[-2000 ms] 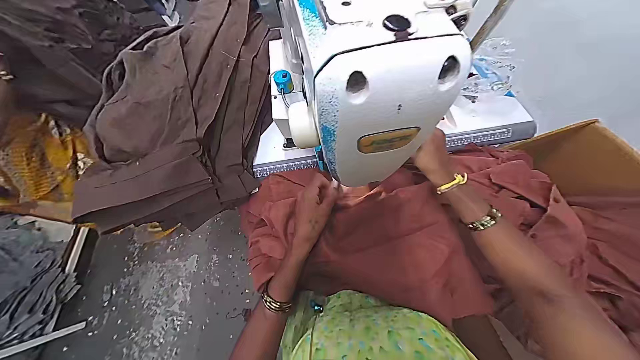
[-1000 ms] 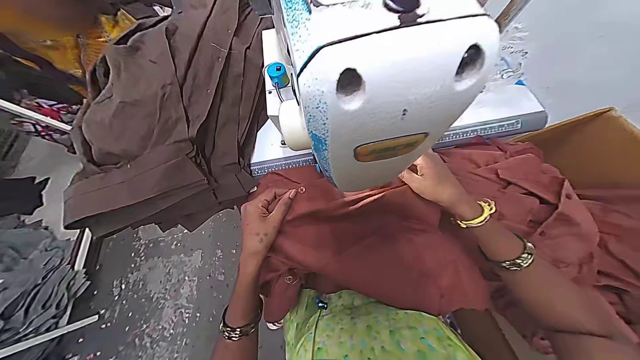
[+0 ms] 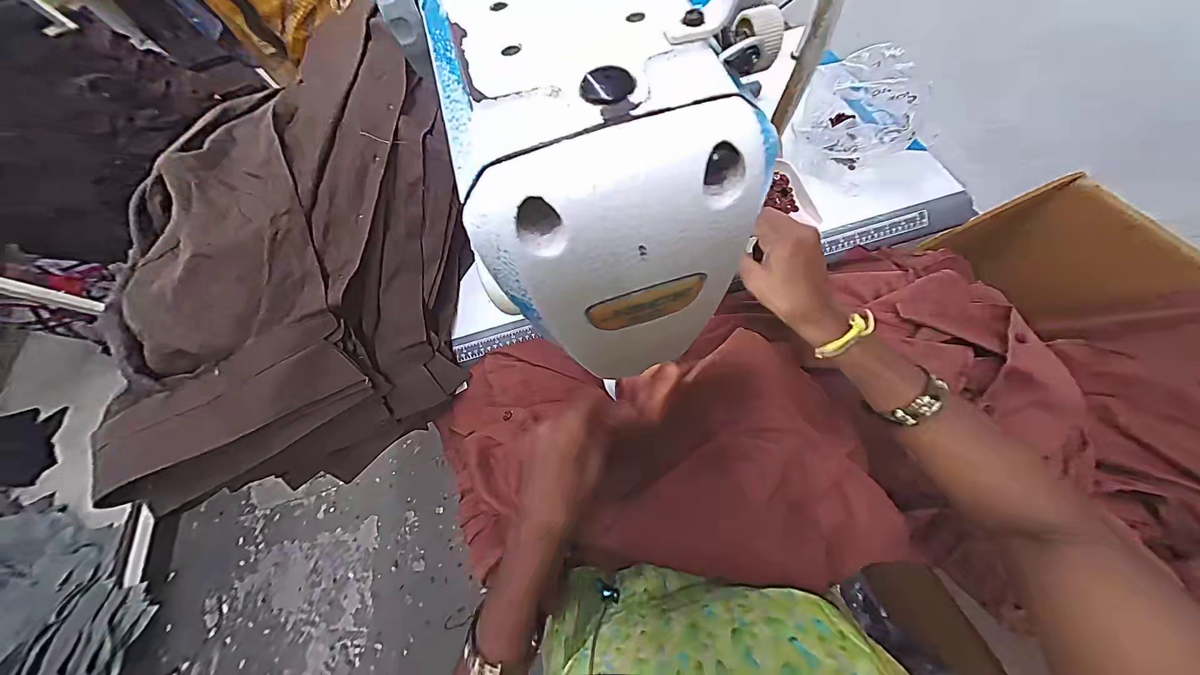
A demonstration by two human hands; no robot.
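A white and blue sewing machine (image 3: 609,225) stands at the top centre, its rounded head over a rust-red garment (image 3: 712,469) that drapes toward my lap. Blurred by motion, my left hand (image 3: 581,441) is on the cloth just below the machine head; its fingers cannot be made out clearly. To the right of the head, my right hand (image 3: 787,272) reaches with bent fingers to the edge of a small white tray (image 3: 806,194) of dark red buttons (image 3: 780,192). Whether its fingertips hold a button is hidden. A small button (image 3: 507,415) shows on the cloth at left.
Brown folded garments (image 3: 234,375) are stacked left of the machine. More rust-red cloth (image 3: 1012,375) lies at right, by an open cardboard box (image 3: 1059,253). A clear plastic bag (image 3: 862,103) rests on the machine table (image 3: 900,187) behind. Grey cloth pieces (image 3: 56,591) lie at lower left.
My right hand has left the cloth below the machine head and moved up and right to the button tray. My left hand has moved right along the garment, closer to the head.
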